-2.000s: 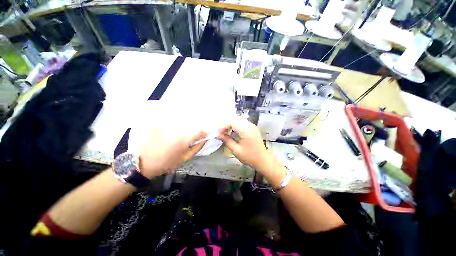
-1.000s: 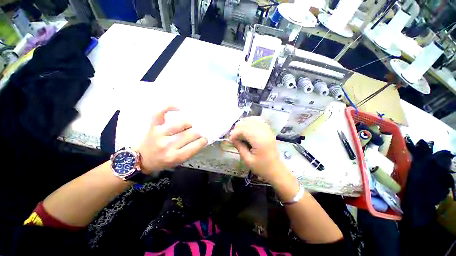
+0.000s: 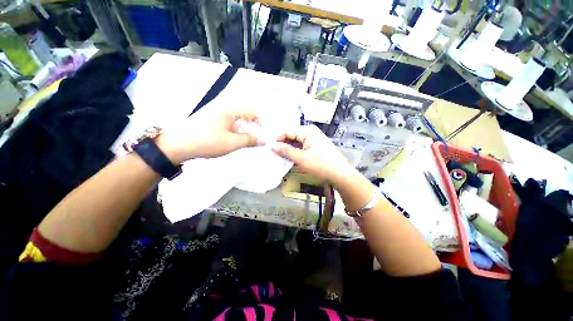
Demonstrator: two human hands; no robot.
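A white fabric piece (image 3: 210, 182) hangs from both hands over the front edge of the white tabletop, draped and partly blending into it. My left hand (image 3: 229, 133), with a watch on the wrist, grips its upper edge. My right hand (image 3: 308, 153) pinches the same edge close beside the left fingertips. The overlock machine (image 3: 377, 135) stands just behind and right of my hands. Its needle area is mostly hidden by my right hand.
A black strip (image 3: 215, 89) lies on the tabletop (image 3: 160, 78). Black garments (image 3: 69, 119) are heaped at left. Thread snips (image 3: 436, 188) lie beside a red basket (image 3: 463, 241) holding spools. Other snips are partly behind my right forearm. Thread cones (image 3: 528, 83) stand at back right.
Both hands have lifted and moved back from the table's front edge, and the white fabric now hangs below them over that edge. The left wrist has turned, so the watch face points away.
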